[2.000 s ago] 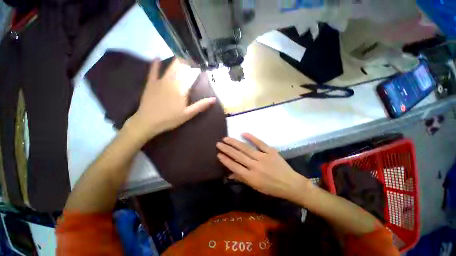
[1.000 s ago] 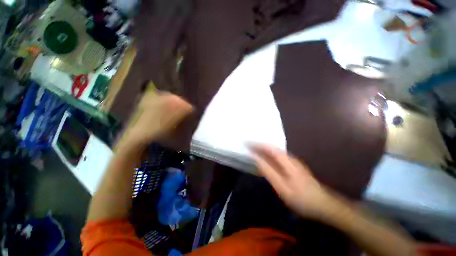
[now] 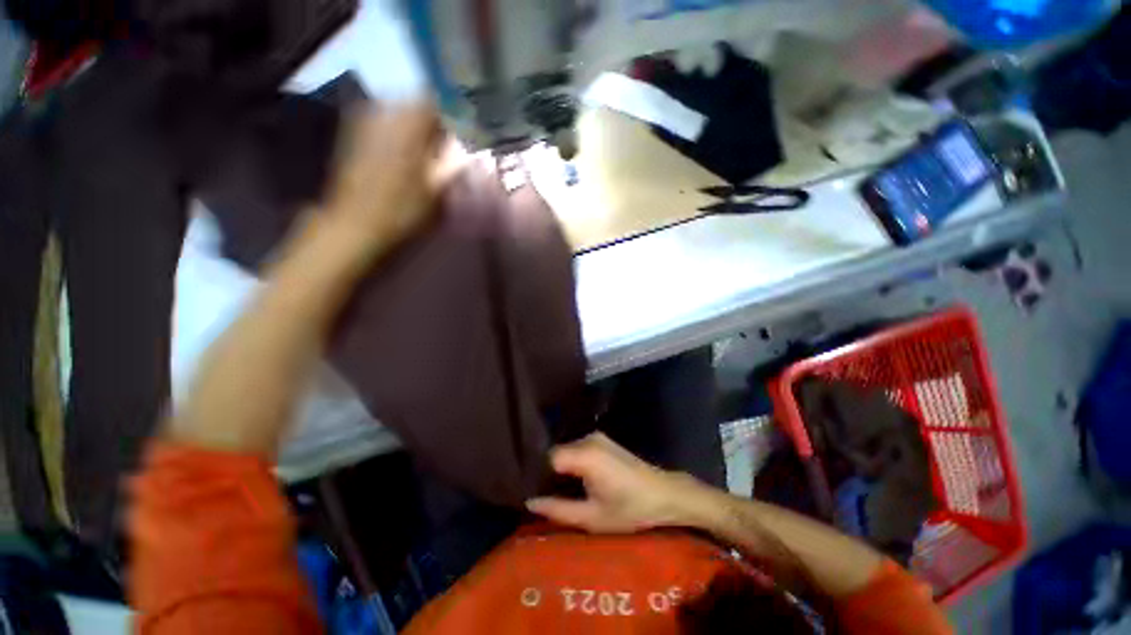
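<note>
Dark brown fabric [image 3: 428, 335] lies on the white machine table and hangs over its front edge, with a fold or seam line running down it. My left hand [image 3: 387, 174], blurred, lies on the fabric just left of the needle area [image 3: 515, 164]; its fingertips are not clear. My right hand [image 3: 608, 486] pinches the fabric's lower end below the table edge, close to my body. The sewing machine head [image 3: 521, 62] stands above, with its lamp lit at the needle.
Black snips [image 3: 757, 199] and a black fabric piece [image 3: 732, 124] lie right of the needle. A lit smartphone [image 3: 930, 180] lies at the table's right. A red basket [image 3: 800, 428] with brown pieces stands lower right. More brown fabric [image 3: 118, 285] hangs at the left.
The view has swung back from the left side to the needle. My left hand has come from the hanging fabric to the needle area, and my right hand now grips the fabric's lower end.
</note>
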